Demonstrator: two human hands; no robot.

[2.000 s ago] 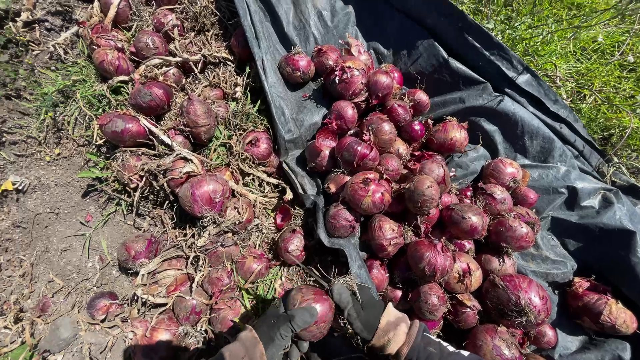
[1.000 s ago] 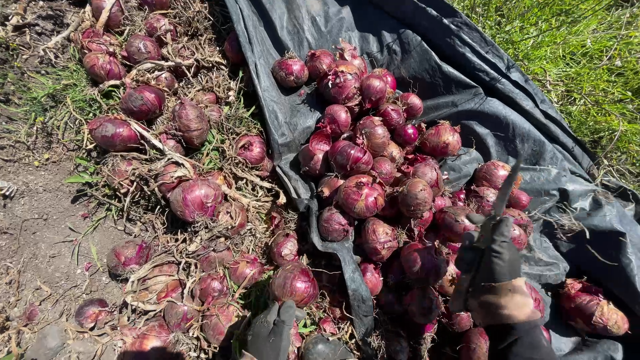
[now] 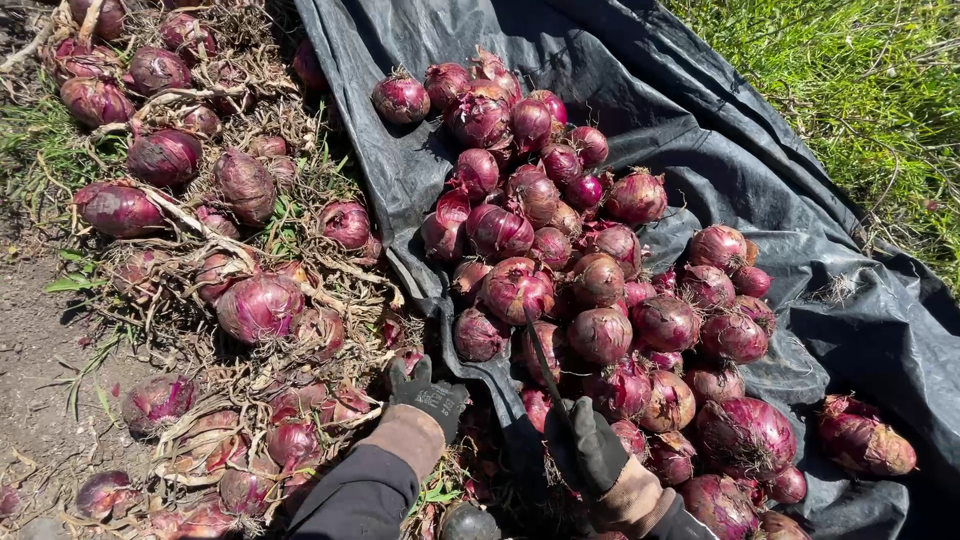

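My left hand (image 3: 429, 394), in a dark work glove, reaches to a red onion (image 3: 409, 361) at the edge of the unsorted row; its fingers lie over the onion, and whether they grip it is hidden. In my right hand (image 3: 589, 442), also gloved, is a knife with a long narrow blade (image 3: 546, 364) pointing up and away over the pile. Beneath and beyond the blade, a heap of red onions (image 3: 600, 334) without long tops rests on a black plastic sheet (image 3: 675, 150).
On the left, red onions (image 3: 260, 307) with dry stalks and roots lie in a row over soil and weeds. A lone onion (image 3: 866, 439) sits at the sheet's right. Green grass (image 3: 847, 82) borders the sheet. A dark rounded thing (image 3: 469, 522) shows at the bottom edge.
My right hand with the knife has moved left and down from over the pile. My left hand has moved up to an onion. Two seconds ago an onion was in my left hand.
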